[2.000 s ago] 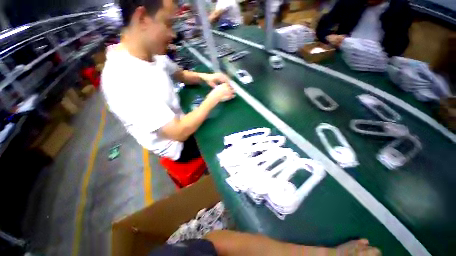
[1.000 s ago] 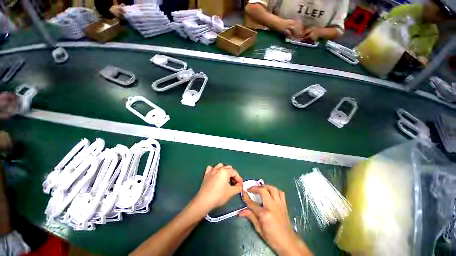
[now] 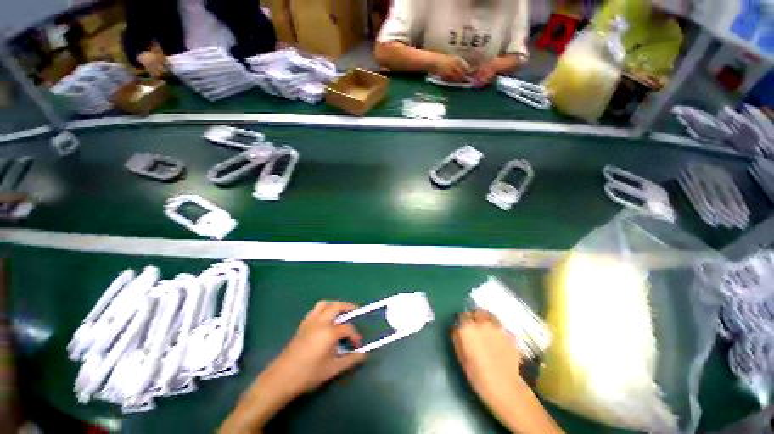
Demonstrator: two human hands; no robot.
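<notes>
A white loop-shaped frame (image 3: 409,314) lies at the middle of the green bench, its disc end pointing right. My left hand (image 3: 318,347) holds its open loop end between thumb and fingers. My right hand (image 3: 488,356) is at the near-left edge of the fan of thin white strips (image 3: 513,314). Its fingertips are curled down and hidden, so I cannot tell whether it grips a strip. A stack of overlapping white frames (image 3: 161,335) lies left of my hands.
A clear bag with a pale yellow block (image 3: 598,331) stands right of the strips, with more white parts (image 3: 751,314) beyond. Past the white edge strip (image 3: 339,251), frames lie on the green belt (image 3: 373,212). People work across it, near an open carton tray (image 3: 357,91).
My right hand has left the frame's disc end and moved right to the strips. My left hand now holds the loop end. The view has shifted slightly.
</notes>
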